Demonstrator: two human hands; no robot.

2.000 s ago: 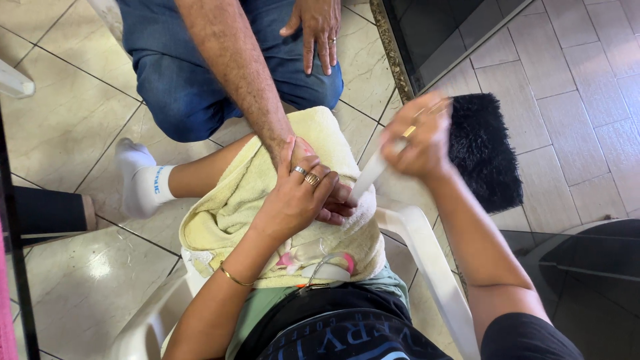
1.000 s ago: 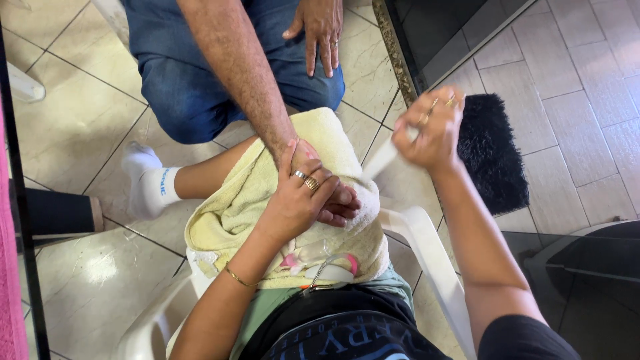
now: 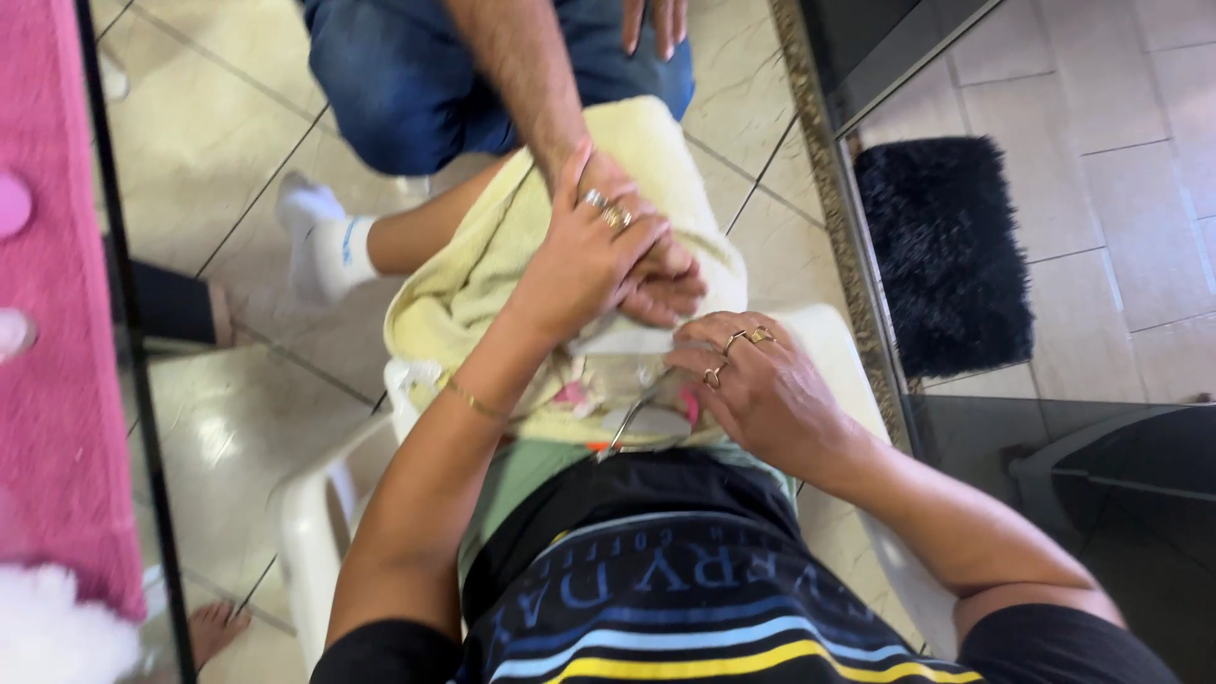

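My left hand (image 3: 589, 252) grips the other person's hand (image 3: 670, 285) over a pale yellow towel (image 3: 636, 133) on my lap. That hand lies with its fingers curled. My right hand (image 3: 750, 380) is low over the towel, fingers bent, just right of the other person's fingertips. A flat white thing (image 3: 622, 337) lies between the two, partly hidden and blurred. A slim metal tool (image 3: 636, 418) slants below my right fingertips, near pink and white bits (image 3: 573, 392). Whether my right fingers hold the white thing or the tool is not clear.
The other person's knees in blue jeans (image 3: 389, 85) are in front. White plastic chair arms (image 3: 309, 513) flank my lap. A glass edge and pink towel (image 3: 47, 285) are at left; a black shaggy mat (image 3: 940, 256) lies at right.
My right hand, raised at the right with a white strip in it, has come down and inward to the lap. My left hand keeps its hold. The view has shifted somewhat.
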